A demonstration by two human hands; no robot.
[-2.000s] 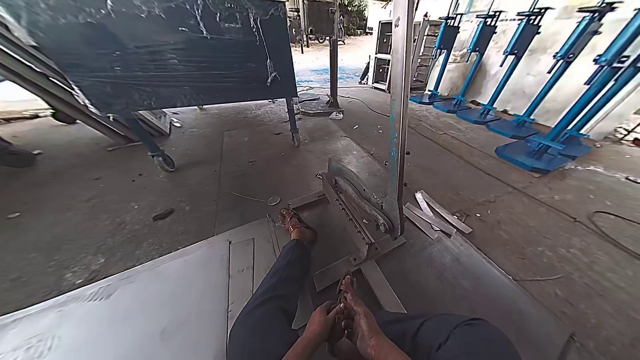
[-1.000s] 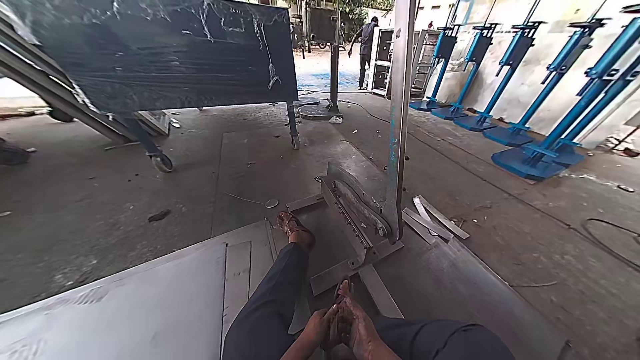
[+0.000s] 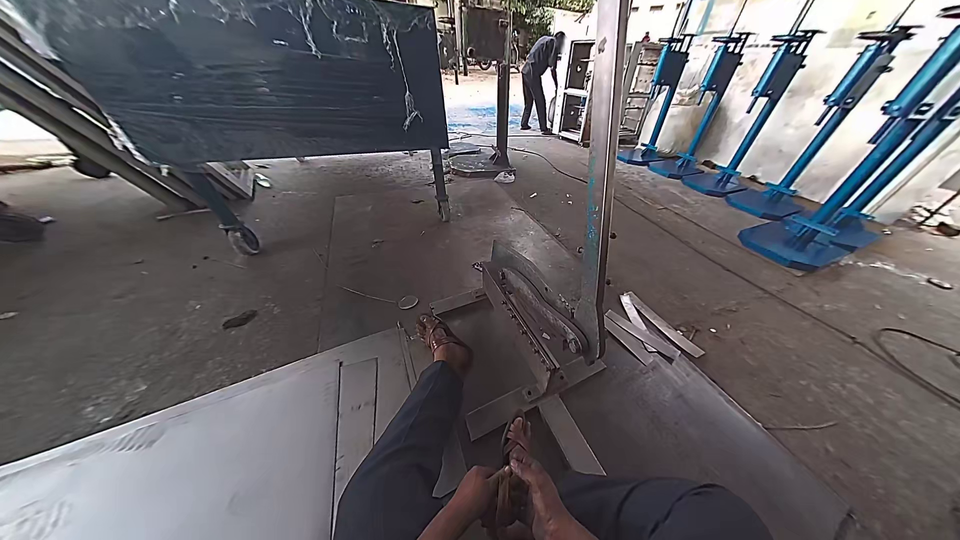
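Note:
My left hand (image 3: 478,493) and my right hand (image 3: 538,491) are close together between my legs at the bottom centre. Between them is a small brownish thing (image 3: 511,491), too unclear to name; which hand grips it does not show. Just beyond my hands is my sandalled foot (image 3: 517,436). A hand-lever sheet metal shear (image 3: 529,322) stands on the floor in front, its long steel lever (image 3: 602,172) upright. A flat metal strip (image 3: 570,435) lies by its base. My other sandalled foot (image 3: 444,337) rests left of the shear.
A large metal sheet (image 3: 187,450) lies at the left, another (image 3: 720,442) at the right, with cut metal strips (image 3: 652,326) beside the shear. A dark panelled cart (image 3: 262,82) on castors stands ahead. Blue metal stands (image 3: 802,240) line the right wall. A person (image 3: 538,75) bends near a white cabinet (image 3: 576,90).
The person in the background, absent two seconds ago and upright by the cabinet one second ago, is now bent forward. My hands stay close together between my legs.

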